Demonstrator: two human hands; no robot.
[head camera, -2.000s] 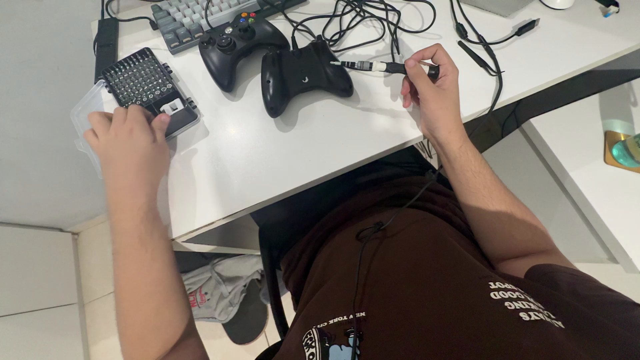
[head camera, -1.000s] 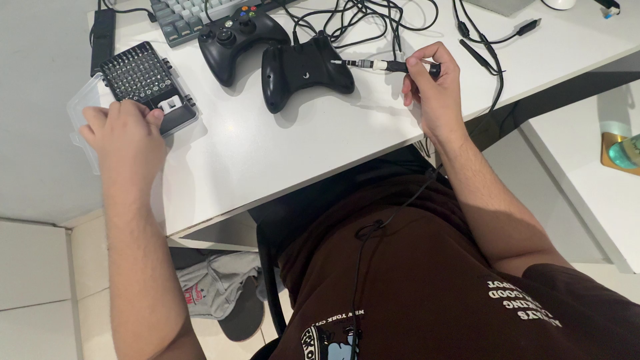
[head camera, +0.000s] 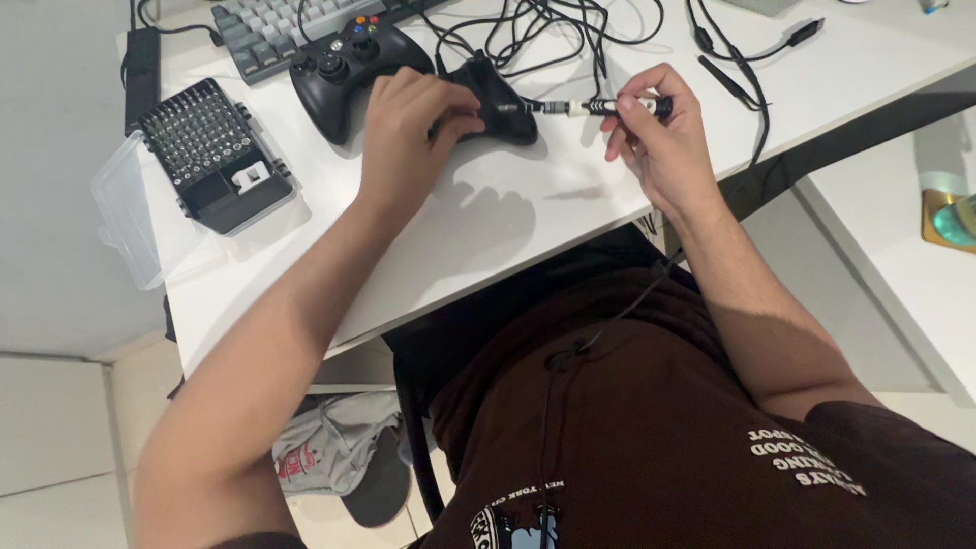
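Note:
My right hand (head camera: 659, 137) holds a black-and-white precision screwdriver (head camera: 595, 107) level, its tip pointing left over the right grip of a black game controller (head camera: 496, 91) that lies face down. Over that controller's left part is my left hand (head camera: 415, 126), thumb and fingertips close together; whether anything is between them cannot be told. Another black game controller (head camera: 366, 57), face up with coloured buttons, lies just left of it. On the left of the desk a black screwdriver bit case (head camera: 217, 156) stands open, filled with rows of bits, its clear lid folded out.
A grey-and-white keyboard (head camera: 278, 34) sits behind the controllers. Tangled black cables (head camera: 564, 34) spread behind and to the right, one with a USB plug (head camera: 806, 32). The white desk's front edge (head camera: 488, 280) runs before my body. A glass (head camera: 957, 221) stands at far right.
My left hand has moved right, from the bit case to the face-down controller. My right hand still holds the screwdriver beside that controller.

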